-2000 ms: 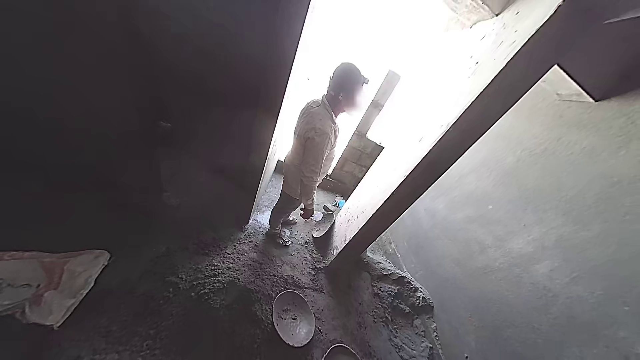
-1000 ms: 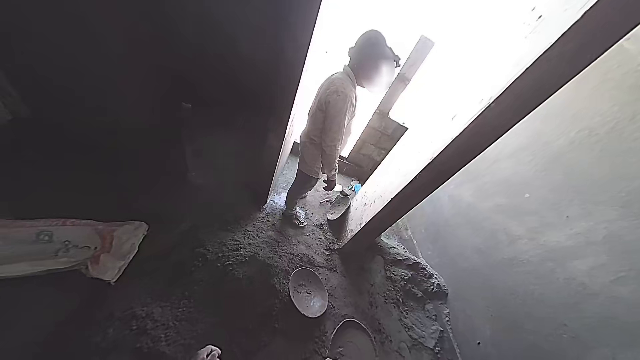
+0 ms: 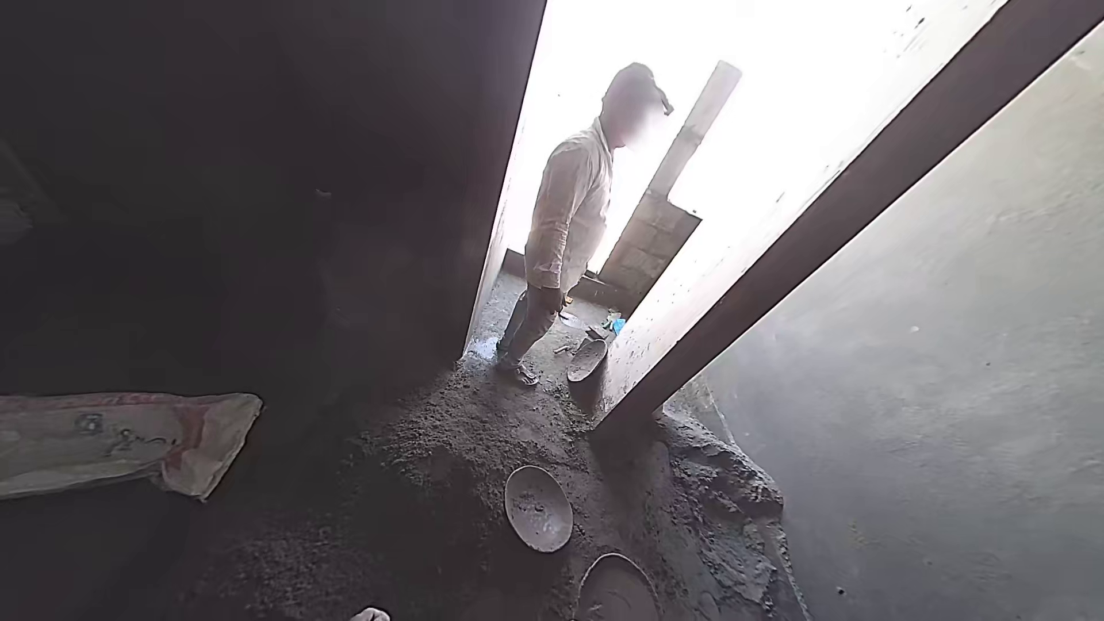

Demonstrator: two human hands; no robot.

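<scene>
Neither my left hand nor my right hand can be made out. A small pale shape [image 3: 371,614] pokes in at the bottom edge; too little of it shows to tell what it is. Below the doorway, a shallow round pan [image 3: 539,509] with grey residue lies on the rough floor. A second round pan [image 3: 617,591], holding grey material, is cut off by the bottom edge. Loose grey sand or mortar mix [image 3: 448,431] is spread around them. Farther off, another pan [image 3: 587,360] rests tilted near the door jamb.
A person [image 3: 569,207] in a light shirt and cap stands in the bright doorway, near a low block wall [image 3: 651,246]. A woven sack [image 3: 112,440] lies at left. A mortar heap [image 3: 716,492] adjoins the plastered wall [image 3: 931,388] at right. A dark wall fills the left side.
The small pale shape at the bottom edge, absent two seconds ago, shows one second ago and now. The view has shifted, bringing more of the second pan in. The pans stay on the floor.
</scene>
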